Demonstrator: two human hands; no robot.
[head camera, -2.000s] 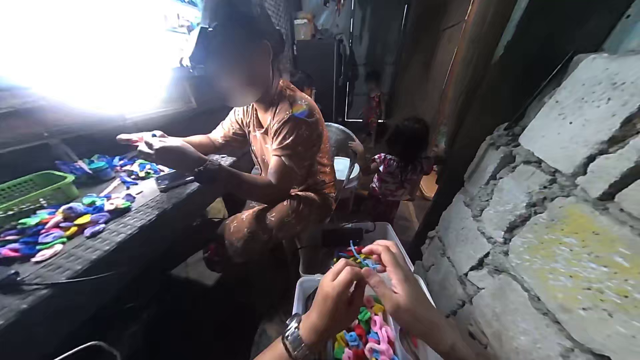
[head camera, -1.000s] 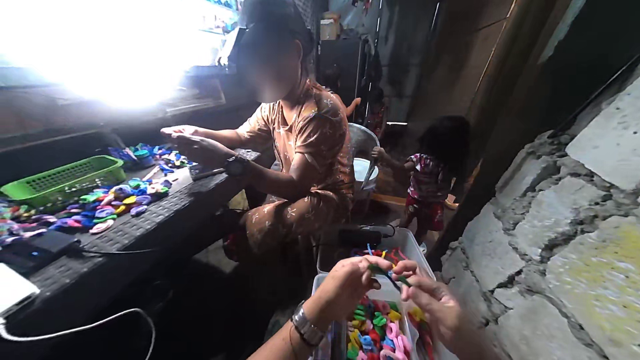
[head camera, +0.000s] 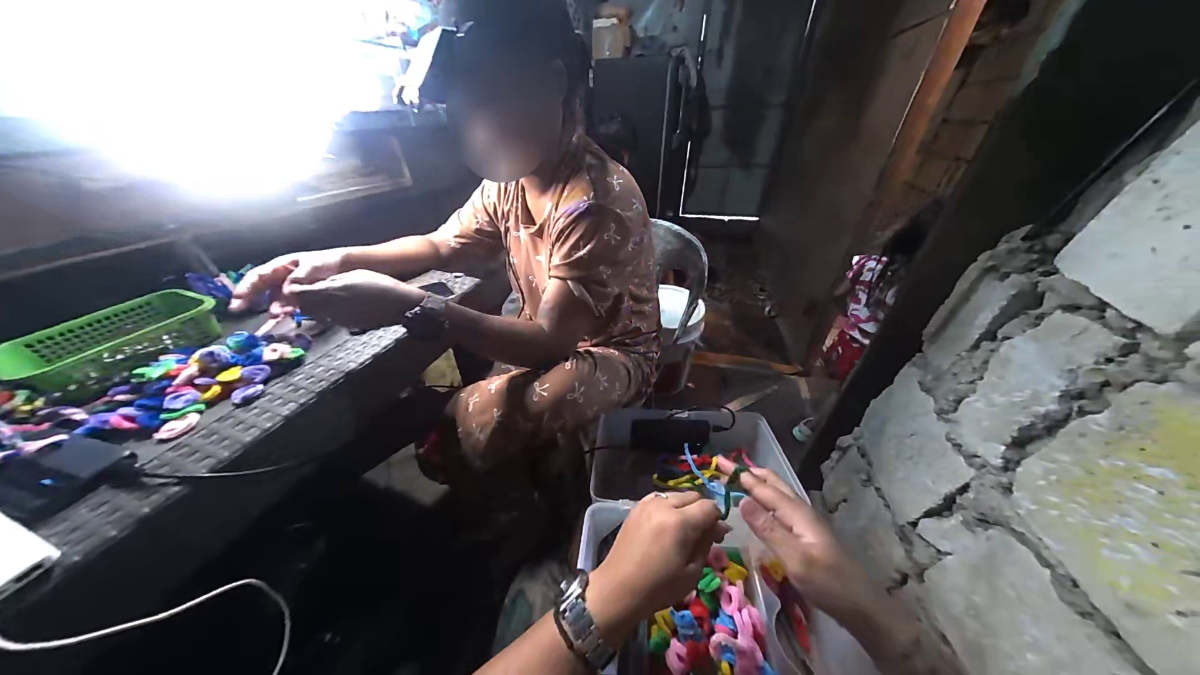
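Note:
My left hand (head camera: 661, 544), with a metal watch at its wrist, pinches a dark green fuzzy strip (head camera: 729, 502), perhaps a pipe cleaner. Opposite it, my right hand (head camera: 797, 530) has its fingers extended against the strip's upper end; whether they grip it is unclear. Beneath both hands, a white plastic bin (head camera: 591, 534) holds many coiled fuzzy pieces (head camera: 722, 619) in pink, green, blue, red and yellow. Just beyond is a second clear plastic bin (head camera: 764, 436) with loose coloured strips (head camera: 675, 473) and a black device (head camera: 670, 433) with a cable.
A seated person (head camera: 562, 281) works at the dark woven-top table (head camera: 309, 375) on the left. On it are a green plastic basket (head camera: 122, 328) and colourful coiled pieces (head camera: 216, 366). A rough block wall (head camera: 1012, 469) flanks my right. Another person (head camera: 862, 300) is partly hidden behind a post.
My right fingers have spread and straightened beside the green strip. The person at the back right has moved right, partly out of sight behind the post.

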